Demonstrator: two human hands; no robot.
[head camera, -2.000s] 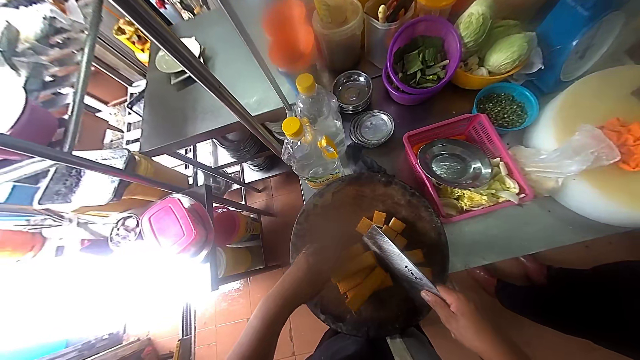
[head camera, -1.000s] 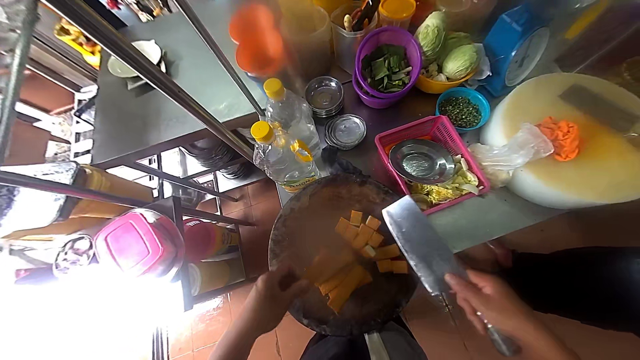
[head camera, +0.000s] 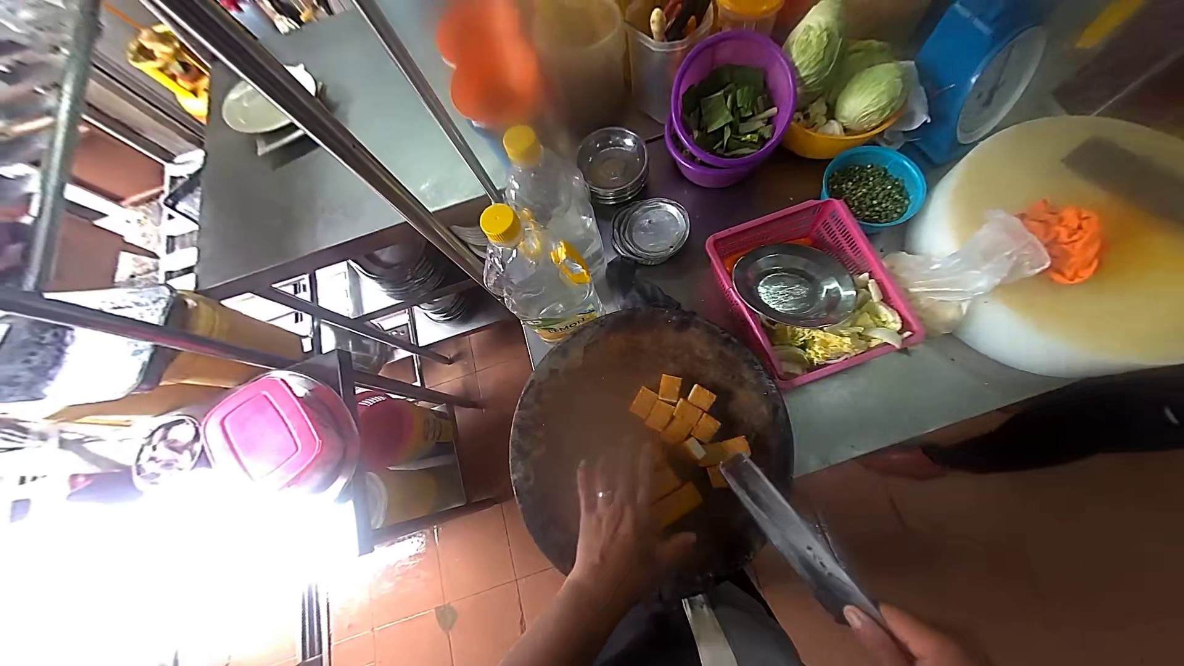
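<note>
A round dark board (head camera: 578, 398) holds cubes of orange-brown tofu-like food (head camera: 680, 421) near its middle, with longer pieces (head camera: 678, 504) below them. Beside those longer pieces, my left hand (head camera: 615, 532) reaches over the board with its fingers spread, blurred, a ring on one finger. My right hand (head camera: 911, 638), at the lower right, is closed on a metal cleaver (head camera: 800, 536), whose handle is mostly hidden. The cleaver is seen nearly edge-on, its far end at the lower right of the cubes. Whether it touches them cannot be told.
Beyond the board stand bottles with yellow caps (head camera: 546, 287), stacked metal dishes (head camera: 652, 229) and a pink basket of cut vegetables (head camera: 814, 363) with a metal bowl (head camera: 794, 285). A round white block (head camera: 999, 314) is at right. Metal rack bars (head camera: 324, 129) cross the left side.
The cleaver was held broad side up at the board's right a second ago; now it is nearly edge-on beside the cubes. My left hand's fingers have spread.
</note>
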